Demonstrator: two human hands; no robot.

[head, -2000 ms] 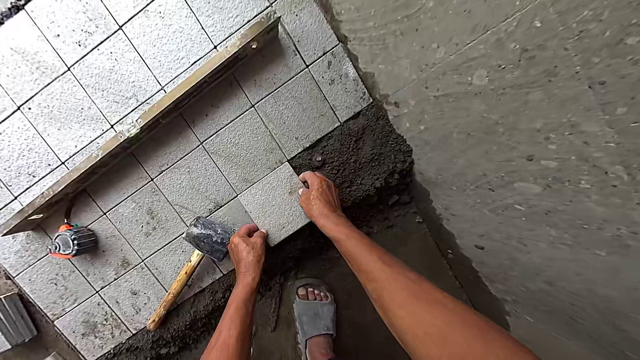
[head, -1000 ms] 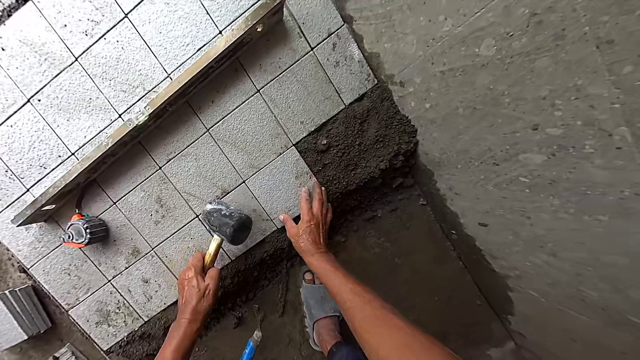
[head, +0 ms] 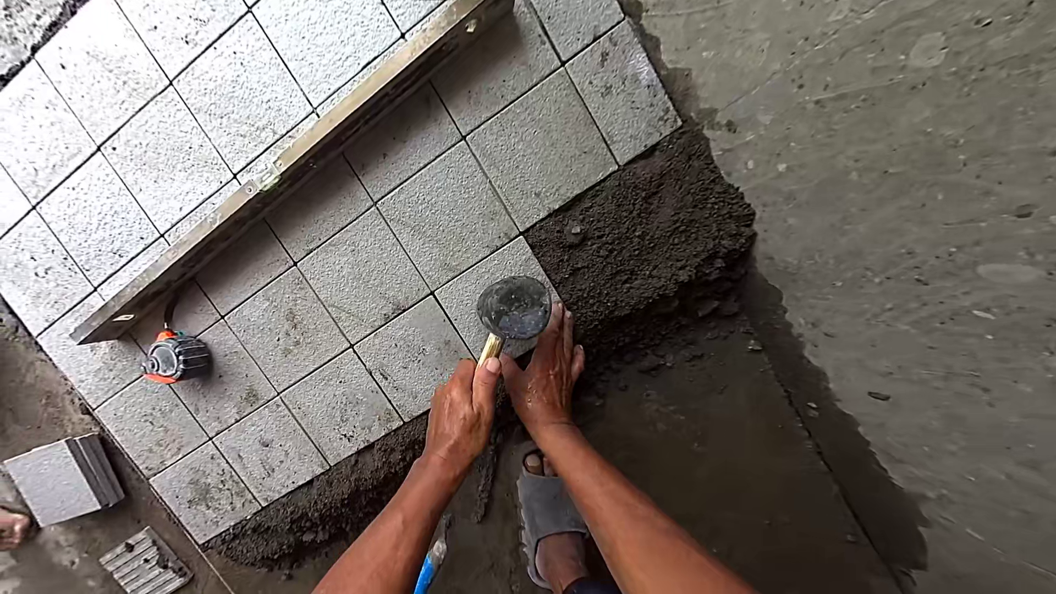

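My left hand (head: 464,410) grips the wooden handle of a rubber mallet (head: 513,307), whose dark round head is over a square textured tile (head: 487,276) at the end of the front row. The head hides part of that tile. With fingers spread a little, my right hand (head: 549,371) rests at the tile's near right edge, close beside the mallet head, and holds nothing. Dark, crumbly mortar (head: 643,239) lies right of the tile. A long metal straightedge (head: 297,157) crosses the laid tiles diagonally.
An orange and black tool (head: 176,358) sits on the tiles at left. Stacked tiles (head: 62,480) and a ridged piece (head: 147,563) lie lower left. Below my hands are a sandaled foot (head: 551,511) and a blue-handled tool (head: 429,568). Wet concrete (head: 891,247) spreads at right.
Two seconds ago the mallet lay on the tiles and both hands were at the tile. My left hand has since taken the mallet and moved right with it, over the tile.
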